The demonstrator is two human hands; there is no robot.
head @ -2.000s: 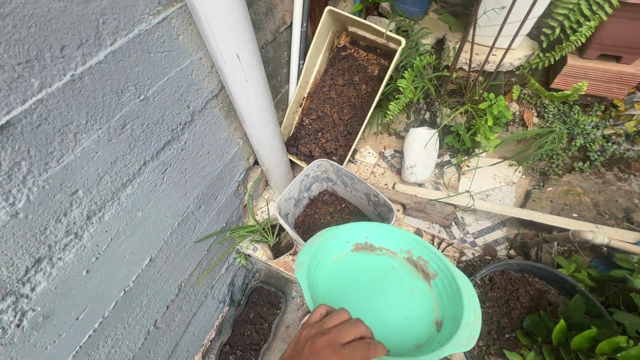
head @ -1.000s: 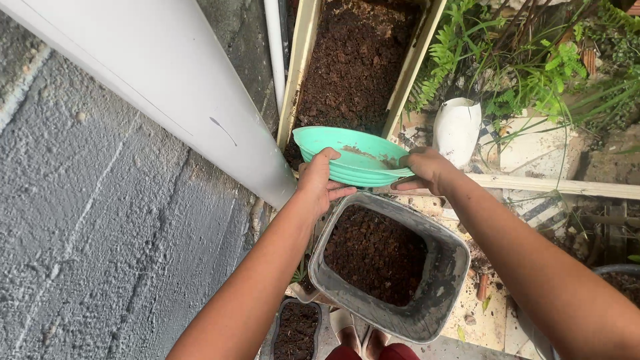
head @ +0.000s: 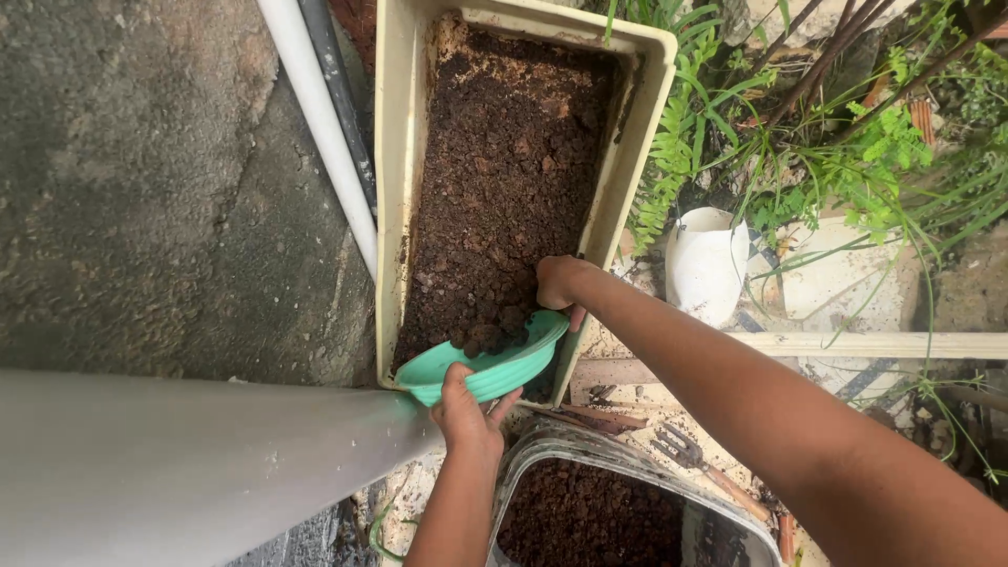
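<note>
A green plastic bowl lies tilted at the near end of a cream rectangular planter, with clumps of dark soil at its far rim. My left hand grips the bowl's near side, thumb over the rim. At the bowl's right end is my right hand, bent down over the soil; its fingers are mostly hidden, so its hold is unclear. Below the planter stands a grey plastic tub with dark soil inside.
A thick grey pipe crosses the lower left beside a rough wall. A small hand fork rests on the tiles. To the right are a white container, a wooden strip and green plants.
The bowl has moved from above the grey tub's far rim into the near end of the planter, and is tilted with soil in it. The view has shifted toward the planter.
</note>
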